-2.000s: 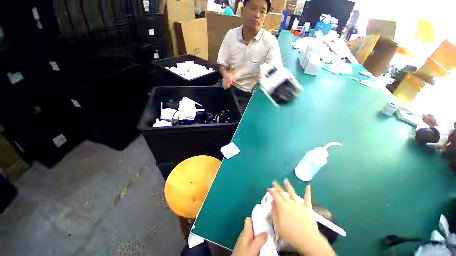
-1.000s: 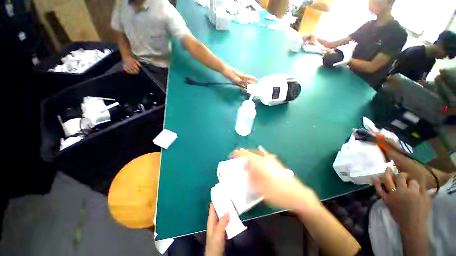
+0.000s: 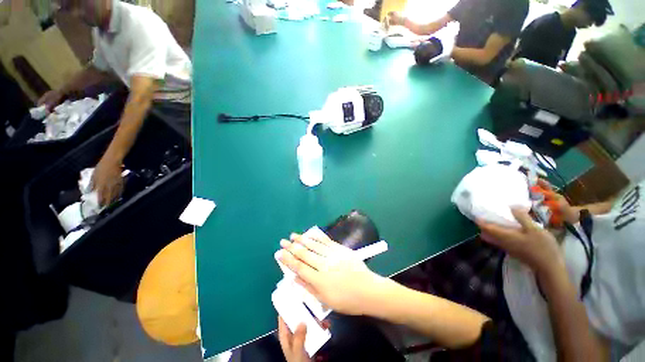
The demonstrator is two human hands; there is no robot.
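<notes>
A white security camera (image 3: 284, 291) with a glossy black head (image 3: 353, 230) and a white antenna (image 3: 373, 249) lies at the near edge of the green table, its bracket end over my lap. My left hand (image 3: 295, 341) grips the bracket end from below. My right hand (image 3: 327, 272) lies flat on top of the housing, fingers extended. Whether a cloth is under the palm is hidden. A white squeeze bottle (image 3: 310, 162) stands beyond. Another white camera (image 3: 346, 112) lies behind it, its black cable stretching left.
A white pad (image 3: 197, 211) lies at the left edge of the green table (image 3: 247, 283). A yellow-orange stool (image 3: 167, 293) and a black bin (image 3: 113, 237) of cameras are left. A person reaches into that bin. A person at right holds a white camera (image 3: 495, 194). Others sit beyond.
The person at left has let go of the camera on the table and reached into the bin. My right hand lies flatter on the housing, and the black head now shows. The view has shifted right.
</notes>
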